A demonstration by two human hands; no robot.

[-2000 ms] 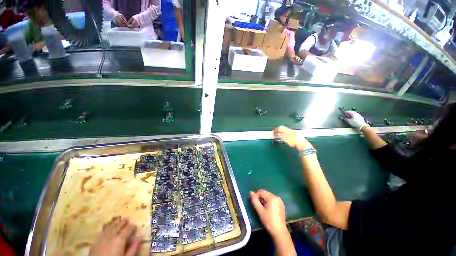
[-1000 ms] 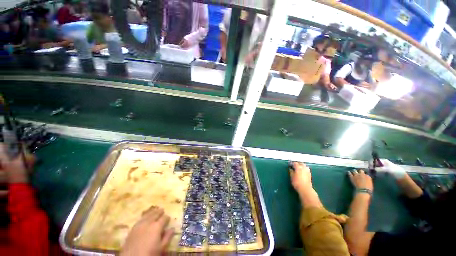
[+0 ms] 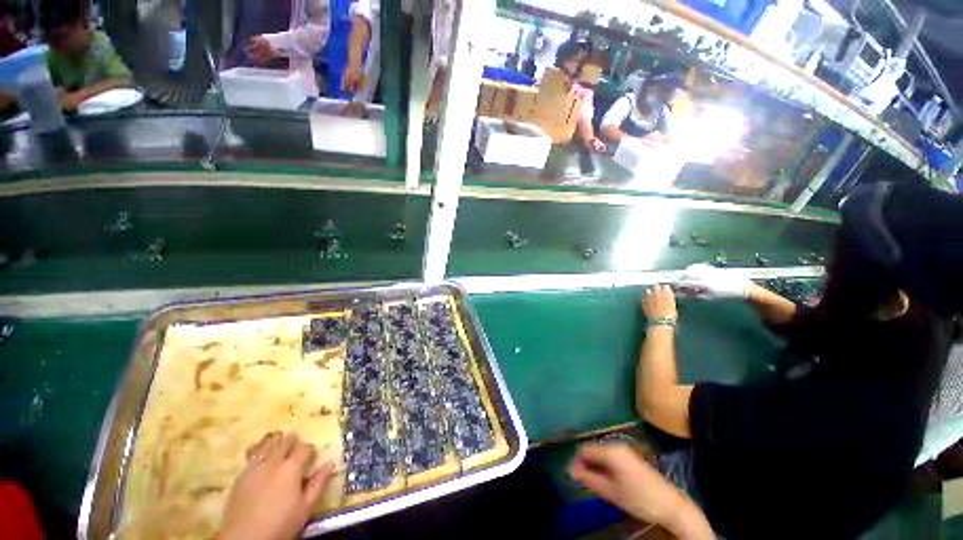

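Note:
The metal tray [image 3: 505, 406] lies in front of me on the green bench. Its stained cream liner [image 3: 227, 406] is bare on the left. Dark circuit boards [image 3: 407, 390] fill tight rows on the right, with one more board [image 3: 324, 331] at the top left of them. My left hand [image 3: 277, 485] rests on the liner near the front edge, left of the rows, thumb apart, with nothing visible in it. My right hand [image 3: 623, 480] is right of the tray, low by the bench's front edge. It is blurred, and its fingers and any contents are unclear.
A green conveyor [image 3: 275, 216] with small scattered assemblies runs behind a pale rail [image 3: 560, 282]. A white post [image 3: 449, 179] stands behind the tray. A person in black [image 3: 813, 422] sits close at right, one gloved hand near the rail. A red sleeve [image 3: 16, 512] shows at lower left.
The view has swung, so the scene sits differently in the picture. My right hand has come back from near the rail to the bench's front edge. My left hand stays on the liner.

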